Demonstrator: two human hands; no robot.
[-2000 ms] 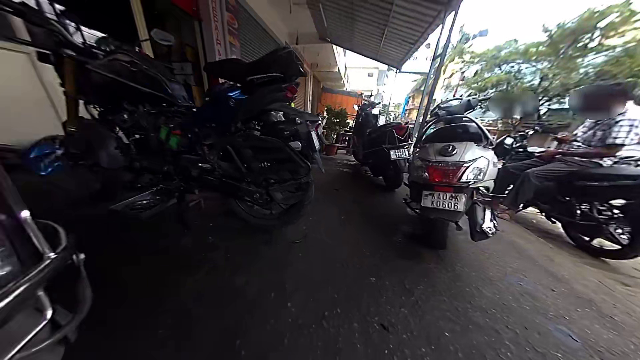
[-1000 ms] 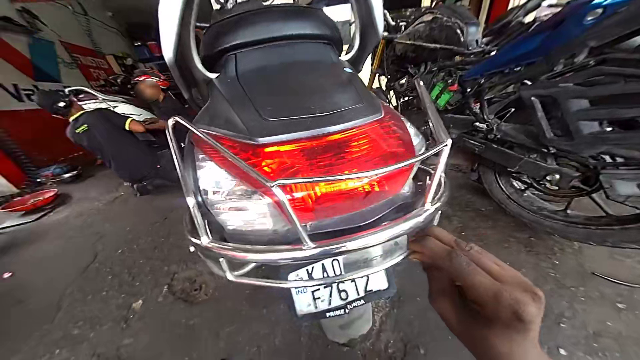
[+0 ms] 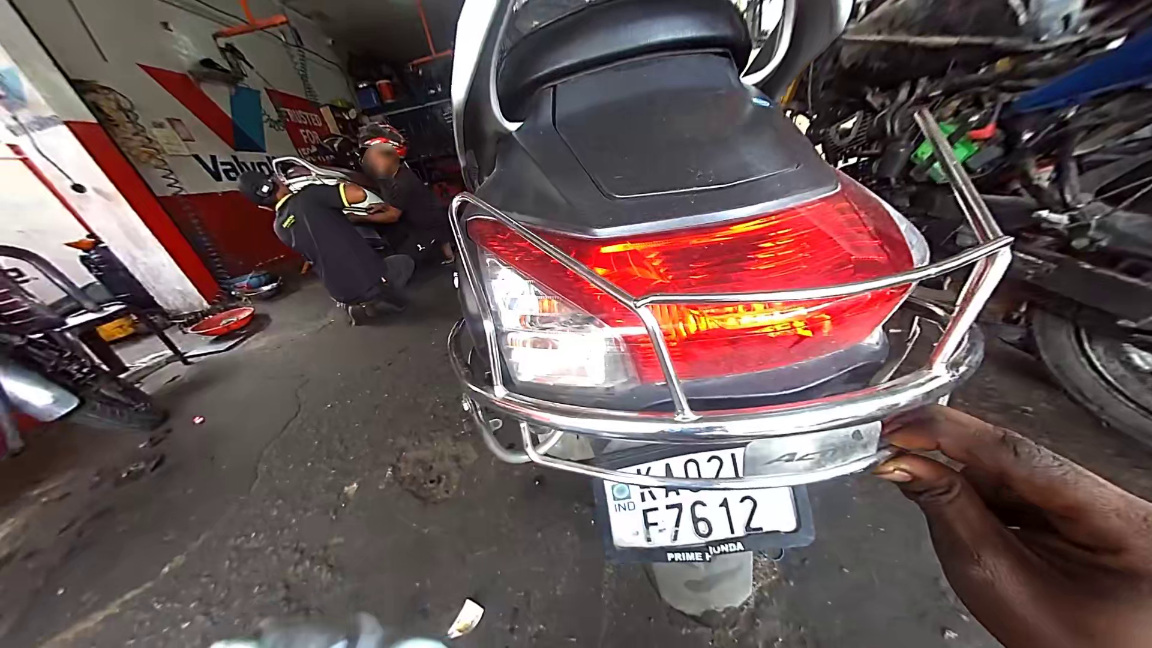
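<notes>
The rear of a scooter fills the middle of the view, with its red tail light [image 3: 720, 279] lit orange inside. A chrome tubular rear guard [image 3: 720, 418] wraps around the light. My right hand [image 3: 1017, 522] pinches the guard's lower right part, at the end of a small metal plate [image 3: 814, 450] fixed between its tubes, thumb below and fingers above. Under the guard hangs a white licence plate [image 3: 711, 517] in a dark frame, partly covered by the lower tube. Above the light are a black tail panel [image 3: 675, 135] and the seat's end. My left hand is not in view.
Two people [image 3: 337, 234] crouch by a white scooter at the back left. A red bowl [image 3: 221, 321] lies on the floor near a wall. A motorcycle [image 3: 1098, 342] stands close at right, another [image 3: 63, 369] at left. A pale scrap [image 3: 465, 618] lies on the ground.
The view has swung from a row of parked scooters to this scooter's rear. Two seconds ago no hand showed; one second ago my right hand was at the guard, where it remains.
</notes>
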